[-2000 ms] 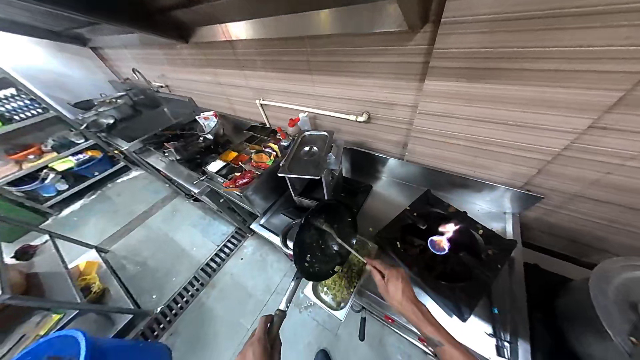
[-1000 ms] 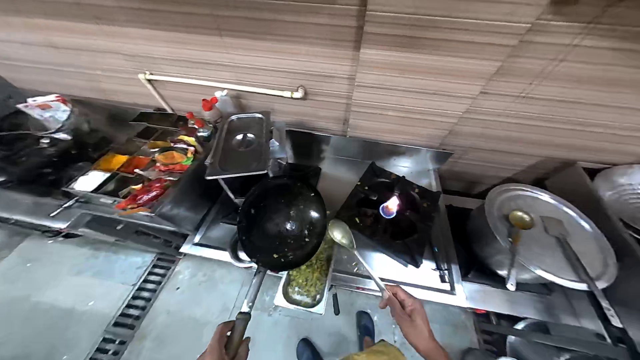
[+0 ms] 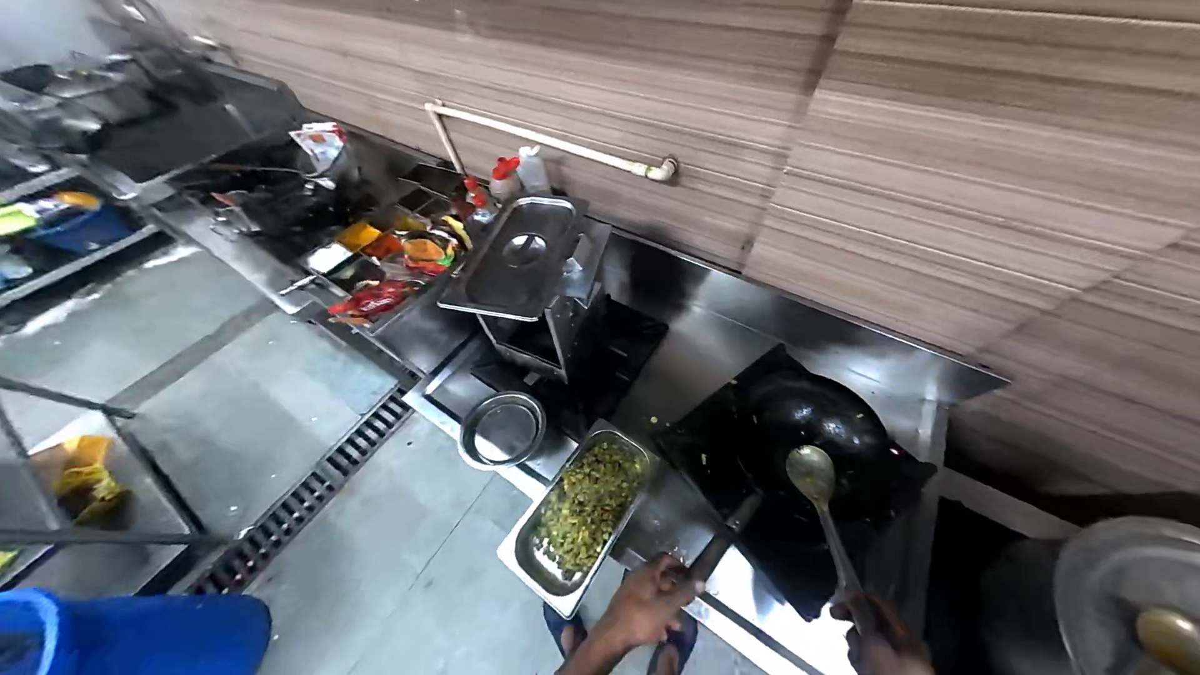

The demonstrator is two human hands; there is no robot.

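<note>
A black wok [image 3: 806,427] rests on the right-hand gas burner [image 3: 783,572], its handle pointing down and left. My left hand [image 3: 647,600] is at the end of that handle, its fingers curled at the grip. My right hand [image 3: 881,637] grips a long metal ladle [image 3: 814,473], whose bowl lies over the near part of the wok. Left of the wok, a steel food pan [image 3: 534,586] of chopped green vegetables [image 3: 591,511] sits at the counter's front edge. Beside it stands a round steel dish [image 3: 503,429].
A steel lid [image 3: 525,258] lies on a metal stand behind the pan. Spice containers [image 3: 375,246] and squeeze bottles [image 3: 506,178] are farther left. A large lidded pot [image 3: 1125,581] stands at the right, a blue bin [image 3: 159,637] at lower left.
The wok has moved right, from beside the food pan onto the burner where a flame showed. The ladle has moved over it. The view has swung back left.
</note>
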